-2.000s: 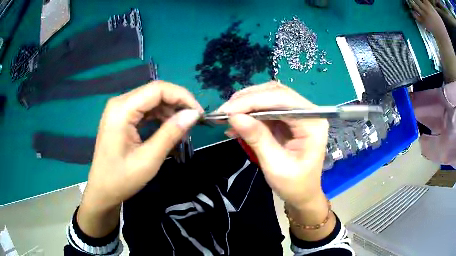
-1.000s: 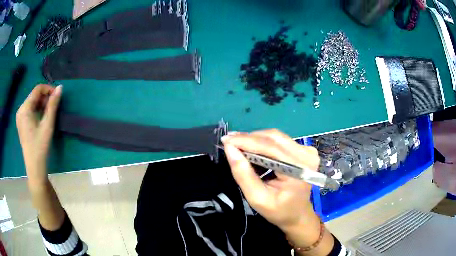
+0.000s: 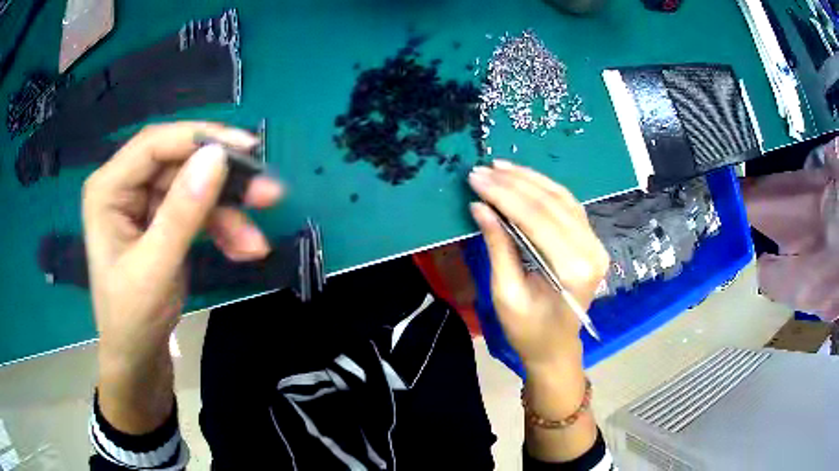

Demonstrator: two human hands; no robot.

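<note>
My left hand (image 3: pixel 152 221) is raised over the left strips and pinches a small dark strip part (image 3: pixel 241 175), blurred at its end. My right hand (image 3: pixel 543 258) holds the slim silver tweezers (image 3: pixel 547 267), whose rear end points down to the right; the tips are hidden by the fingers. The loose black parts (image 3: pixel 400 115) lie in a heap between and beyond my hands. The small silver parts (image 3: pixel 529 83) lie just right of them. A near row of stacked dark strips (image 3: pixel 248 276) lies partly behind my left hand, and longer stacked strips (image 3: pixel 138 87) lie at the upper left.
A black sheet with white edges (image 3: pixel 685 120) lies at the right of the green mat (image 3: pixel 396 221). A blue bin (image 3: pixel 635 313) with silvery pieces is below the table edge. A pinkish phone (image 3: pixel 87 32) and a tangled dark bundle (image 3: pixel 32 101) are upper left. A person's pink clothing (image 3: pixel 796 221) shows at right.
My left hand has left the far end of the near strip row and is raised with a dark part. My right hand has moved off that row's right end, keeping the tweezers. The view has shifted.
</note>
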